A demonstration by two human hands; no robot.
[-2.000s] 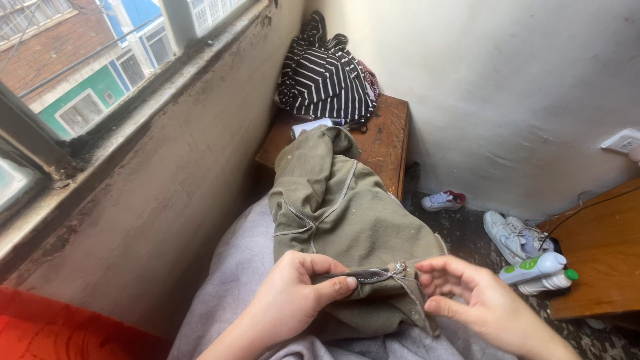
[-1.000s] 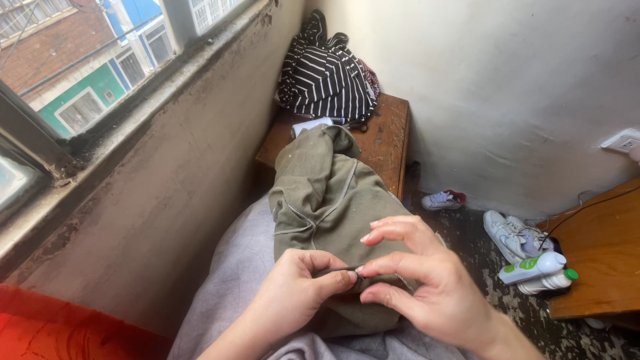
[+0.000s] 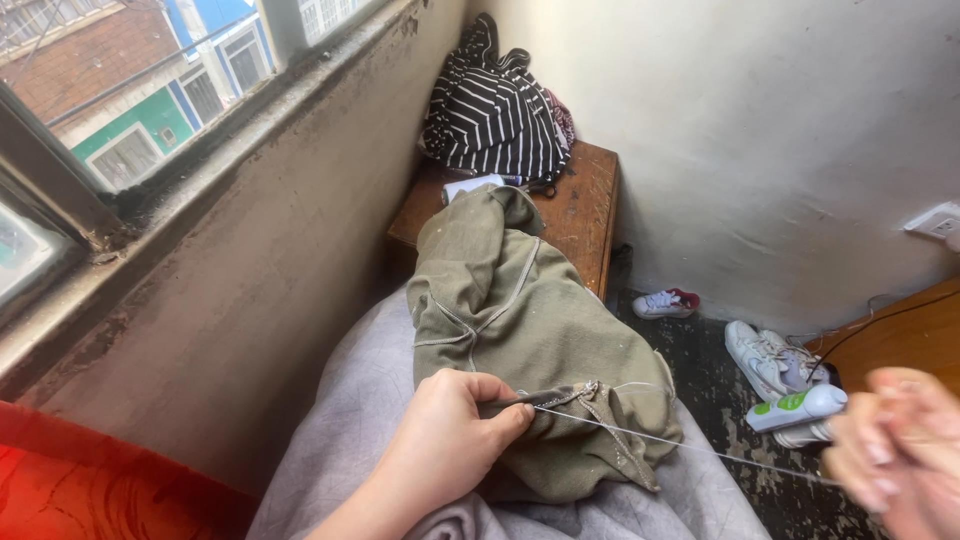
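Observation:
An olive-green garment, its seams showing, lies over a grey cloth. My left hand pinches a dark folded edge of the garment between thumb and forefinger. From that edge a pale thread runs taut to my right hand, which is blurred at the right side with its fingers closed around the thread's end. Whether a needle is in those fingers cannot be told. A thinner loop of thread lies on the garment just right of the pinched edge.
A wooden stand in the corner holds a black-and-white striped cloth item. Window sill and wall run along the left. Right, on the worn floor, are white shoes and a white-green bottle, beside orange-brown wooden furniture.
My right hand has moved from beside my left hand at the fabric edge out to the far right, and a thread now stretches between them. My left hand still pinches the edge.

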